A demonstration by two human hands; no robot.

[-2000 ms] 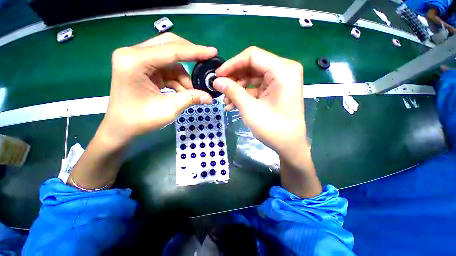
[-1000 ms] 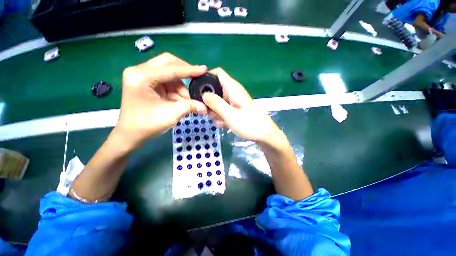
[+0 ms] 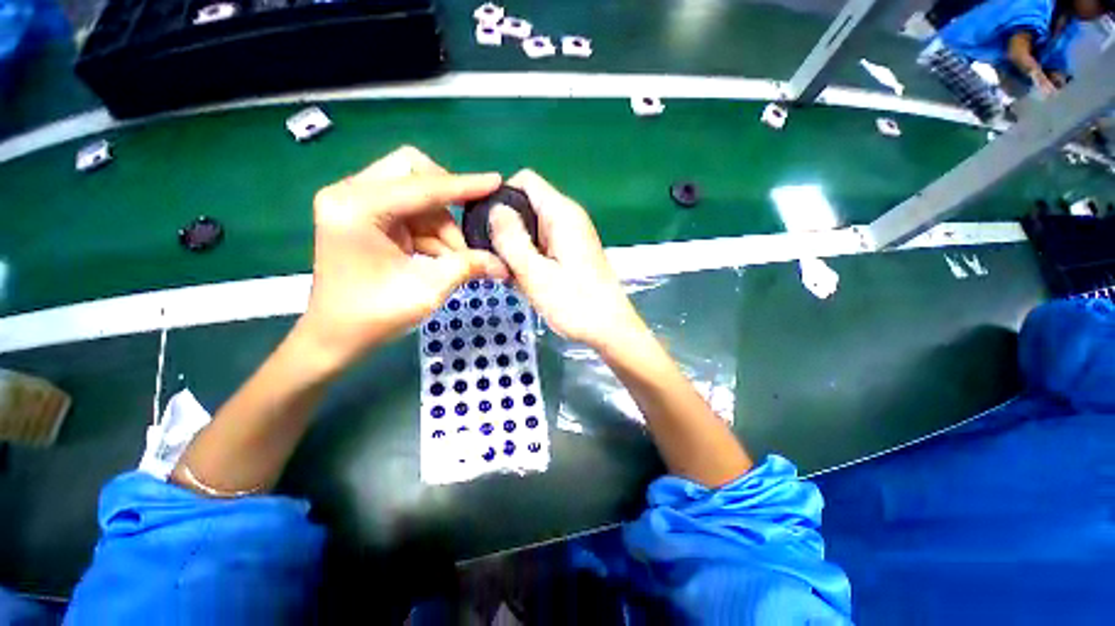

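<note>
A black round part (image 3: pixel 482 225) is held up above the near edge of the green belt. My left hand (image 3: pixel 394 251) grips its left side between thumb and fingers. My right hand (image 3: pixel 556 259) holds its right side, with the thumb pressed over the centre, so the centre is hidden. Below the hands, a pale backing sheet (image 3: pixel 471 467) with rows of small dark dots lies on the dark green bench, with some blank spots at its lower left. The sheet's top end is partly behind the hands.
Black round parts (image 3: pixel 201 234) and white squarish parts (image 3: pixel 309 122) lie on the green belt (image 3: pixel 587 141) behind a pale rail (image 3: pixel 697 252). Clear film (image 3: pixel 587 397) is right of the sheet, white paper (image 3: pixel 180 428) left. A black tray (image 3: pixel 263 49) stands beyond the belt. Another person's arm (image 3: pixel 1027 55) shows upper right.
My right thumb has moved from the ring's edge to cover the part's centre, and the held part sits slightly lower and further left. The belt parts appear further left.
</note>
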